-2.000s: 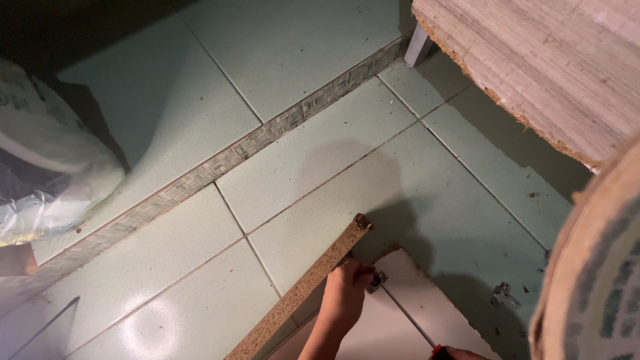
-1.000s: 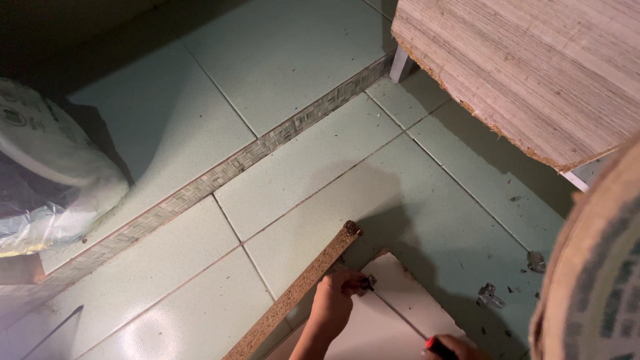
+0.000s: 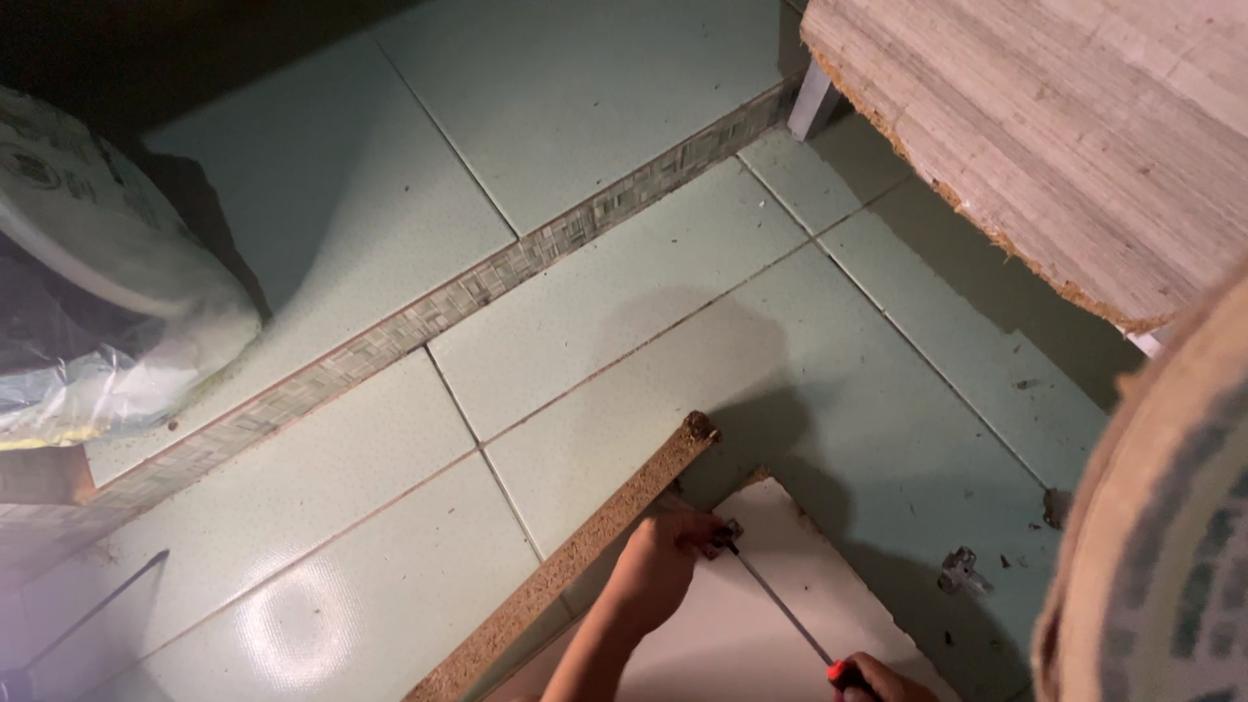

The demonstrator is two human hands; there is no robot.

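A white board (image 3: pixel 780 604) with a broken edge lies at the bottom centre. Over its upper left part, my left hand (image 3: pixel 663 561) has its fingers closed on a small metal fitting (image 3: pixel 724 536), perhaps a hinge. The tip of a long-shafted screwdriver (image 3: pixel 788 602) meets this fitting. My right hand (image 3: pixel 877 680), partly cut off by the bottom edge, grips the red and black handle. Just left of my left hand, a chipboard panel (image 3: pixel 575 551) shows its raw edge, running diagonally.
Green floor tiles (image 3: pixel 624 361) meet a low mosaic-edged step (image 3: pixel 526 253). A wood-look board (image 3: pixel 1033 127) on legs stands upper right, a round brown-rimmed object (image 3: pixel 1082 546) lower right. Broken bits (image 3: pixel 960 570) lie on the floor. A plastic-wrapped bundle (image 3: pixel 107 283) is at left; another screwdriver-like rod (image 3: pixel 97 609) lies lower left.
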